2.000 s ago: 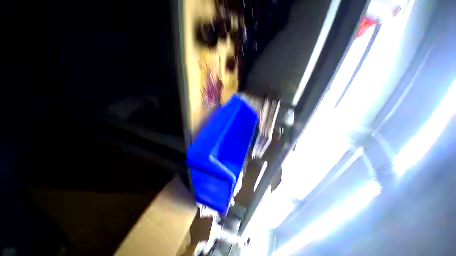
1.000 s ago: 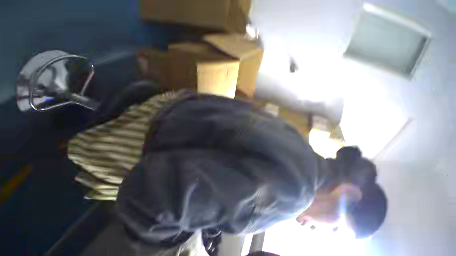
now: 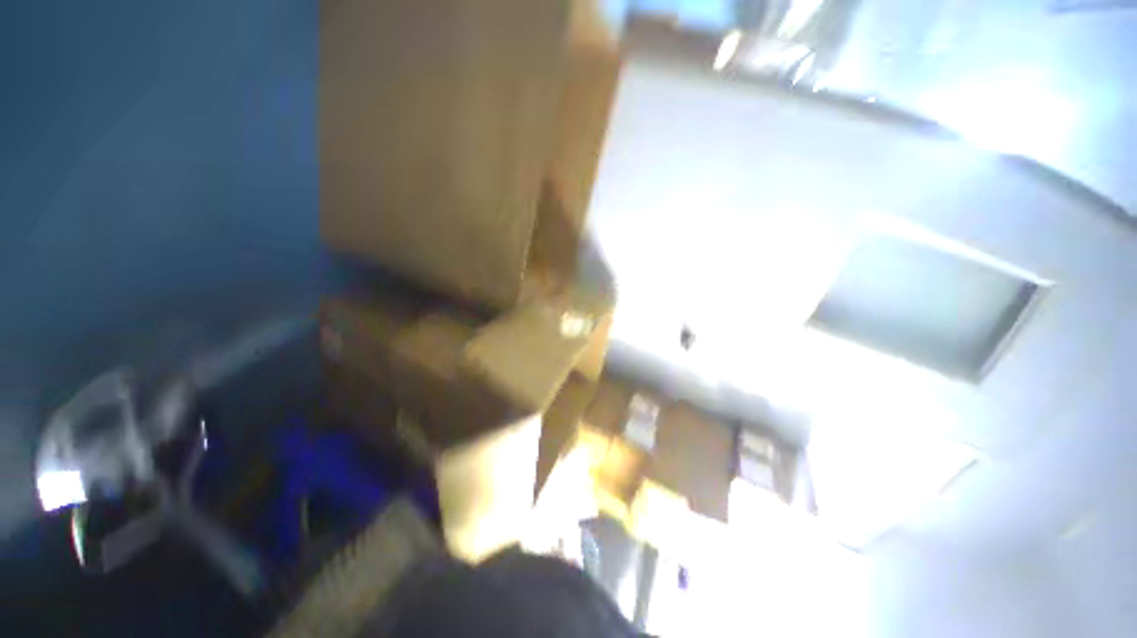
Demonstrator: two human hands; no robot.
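Note:
Neither of my hands shows in the head view, which is tilted sideways and blurred. No work piece is in view. Nearest, at the bottom edge, is part of a person in dark clothing (image 3: 511,604), with a striped pale cloth (image 3: 362,580) beside it. Brown cardboard cartons stand in the middle; the large one (image 3: 430,137) is at the top and an open one (image 3: 486,424) is below it in the picture.
A shiny metal stool (image 3: 106,467) is at the left on the blue floor (image 3: 150,162). A blurred blue object (image 3: 324,480) is near it. More cartons (image 3: 686,455) are by the white wall (image 3: 736,162), which has a framed panel (image 3: 929,303).
The view has swung from a blue bin to a person, then on to the cartons. Since the last earlier frame, the person, stool and cartons have shifted down in the picture, and the large carton shows more.

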